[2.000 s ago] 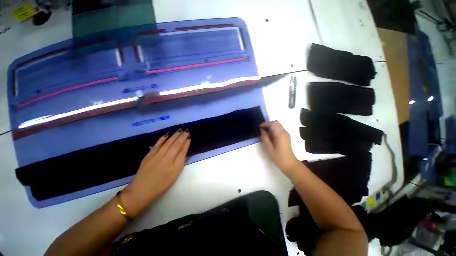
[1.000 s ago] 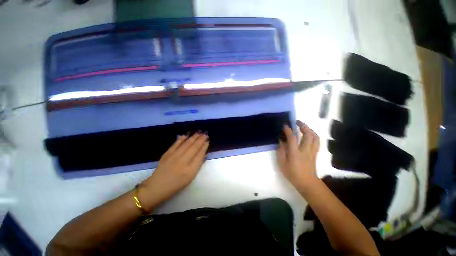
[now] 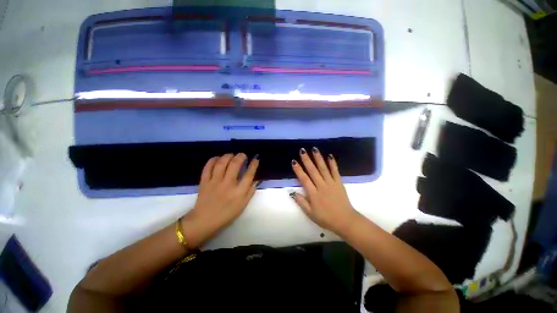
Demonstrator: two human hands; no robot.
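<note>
A long black fabric strip (image 3: 146, 165) lies flat along the near edge of the blue plastic sewing template (image 3: 165, 125). Its left end reaches slightly past the template's left edge. My left hand (image 3: 227, 183) rests on the strip near its middle, fingers bent, with a gold bracelet at the wrist. My right hand (image 3: 319, 186) lies palm down on the strip to the right of it, fingers spread. The template's far half shows two slots with pink-red lines (image 3: 311, 71) and a brown hinge tape (image 3: 152, 104) across the middle.
Several black bundles (image 3: 476, 150) lie at the right. A small slim metal tool (image 3: 421, 129) is beside them. A dark green plate (image 3: 223, 7) is at the template's far edge. A pale ring (image 3: 16, 95) and a dark blue flat rectangle (image 3: 24, 273) are at the left.
My right hand has moved left from the strip's right end onto its middle part. My left hand stays on the strip, its fingers now more bent. The camera view has turned and shifted.
</note>
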